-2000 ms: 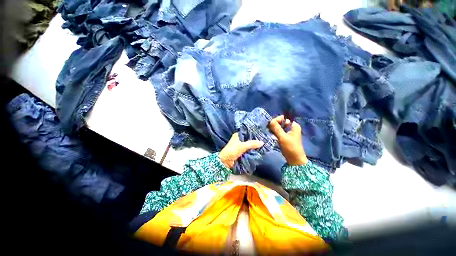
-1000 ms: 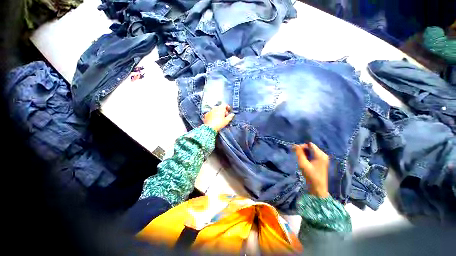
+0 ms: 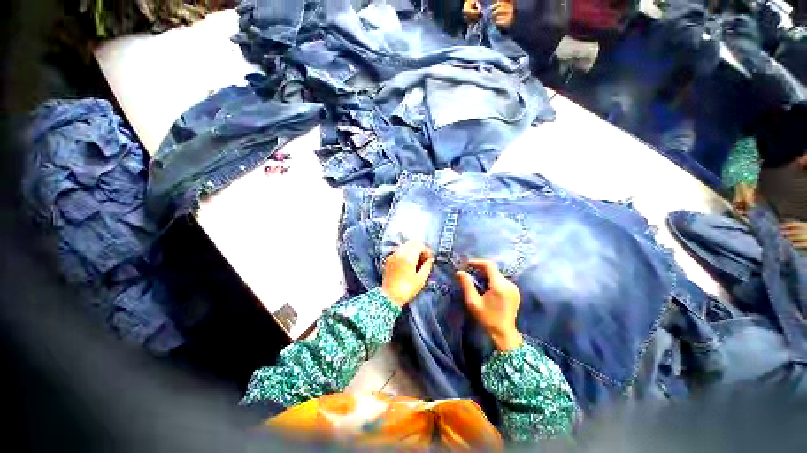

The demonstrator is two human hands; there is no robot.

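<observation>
A blue denim shirt [image 3: 566, 265] with a pale faded patch lies spread on the white table in front of me. My left hand [image 3: 407, 272] is at the shirt's left part, its fingers closed on the cloth beside a stitched seam [image 3: 449, 234]. My right hand [image 3: 491, 303] is just right of it, thumb and forefinger curled close together over the cloth near the same seam. Whether a small tool or thread is in the right hand cannot be seen.
Crumpled denim heaps lie at the back [image 3: 380, 80] and right [image 3: 752, 265]. Small red bits [image 3: 278, 163] lie on the white table [image 3: 257, 239]. Another blue heap [image 3: 88, 212] is beyond its left edge. Other people's hands [image 3: 488, 11] show across the table and at the right [image 3: 743, 196].
The view has tilted up, showing more of the far side. My right hand has moved left and up the shirt, close to my left hand. The cuff held two seconds ago is no longer between my hands.
</observation>
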